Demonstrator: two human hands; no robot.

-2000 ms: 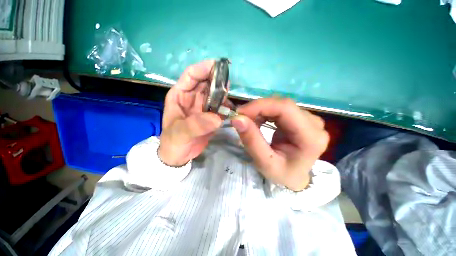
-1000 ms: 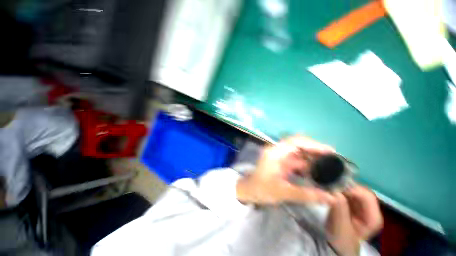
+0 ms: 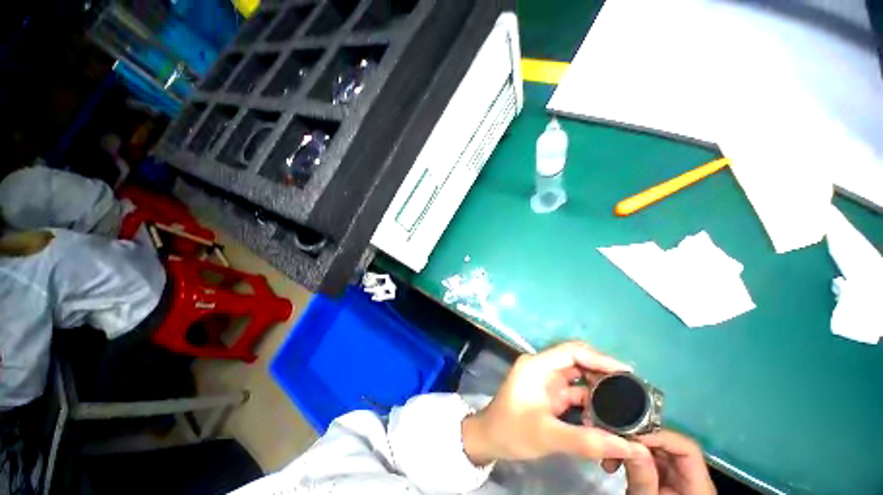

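Note:
A round watch unit [image 3: 621,402] with a black face and metal rim is held above the near edge of the green bench, face towards me. My left hand [image 3: 542,406] grips it from the left between thumb and fingers. My right hand [image 3: 670,464] is at its lower right edge, fingertips touching or very close to it, partly cut off by the picture's bottom. Whether the right fingers hold a thin part cannot be seen.
A dark foam tray [image 3: 334,193] with watches sits on an off-white case [image 3: 455,145]. The green bench [image 3: 542,280] bears a clear bottle [image 3: 551,160], an orange stick [image 3: 668,187], white wipes [image 3: 692,280] and plastic scraps [image 3: 470,288]. A blue bin [image 3: 358,358], red stool [image 3: 218,309] and a person's sleeve [image 3: 97,280] are left.
The view has swung left, bringing the foam tray and bottle into sight. The watch has turned from edge-on to face me, and the hands now show lower right.

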